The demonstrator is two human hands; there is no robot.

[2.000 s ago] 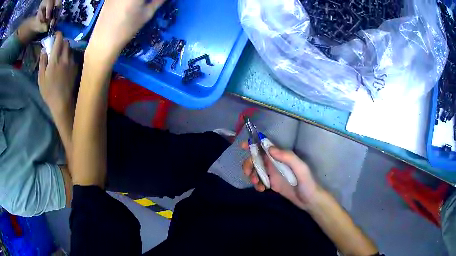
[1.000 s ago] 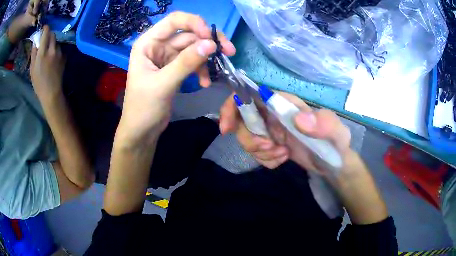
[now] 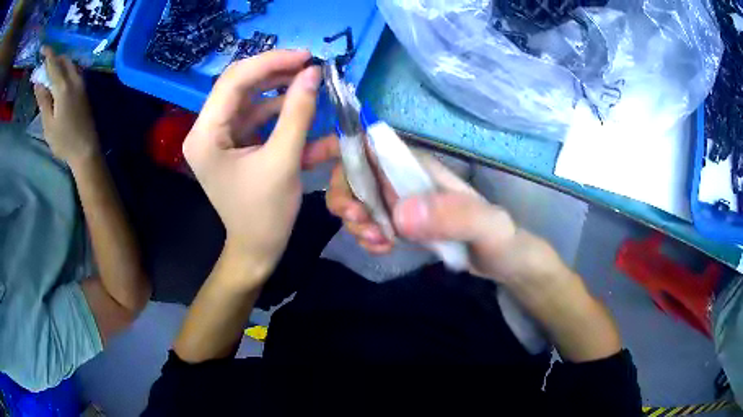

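My left hand (image 3: 252, 138) pinches a small black plastic part (image 3: 340, 45) between thumb and finger, just in front of the left blue tray. A hooked piece of it sticks up past the fingertips. My right hand (image 3: 440, 208) is closed around the white handles of the side cutters (image 3: 399, 163). The cutters' silver jaws are up at the part by my left fingertips; whether they touch it is blurred. The left blue tray (image 3: 175, 91) holds a heap of black parts (image 3: 191, 37).
A clear plastic bag (image 3: 456, 89) with black pieces lies on the blue-green bench (image 3: 403, 98). A white sheet (image 3: 623, 167) lies beside the right blue tray (image 3: 717, 216). Another worker's arm (image 3: 106, 220) is at left. Red stools (image 3: 672, 281) stand below the bench.
My left hand has come back from the tray and now pinches a part. My right hand has raised the cutters from above the lap to it, and both have since shifted slightly left.
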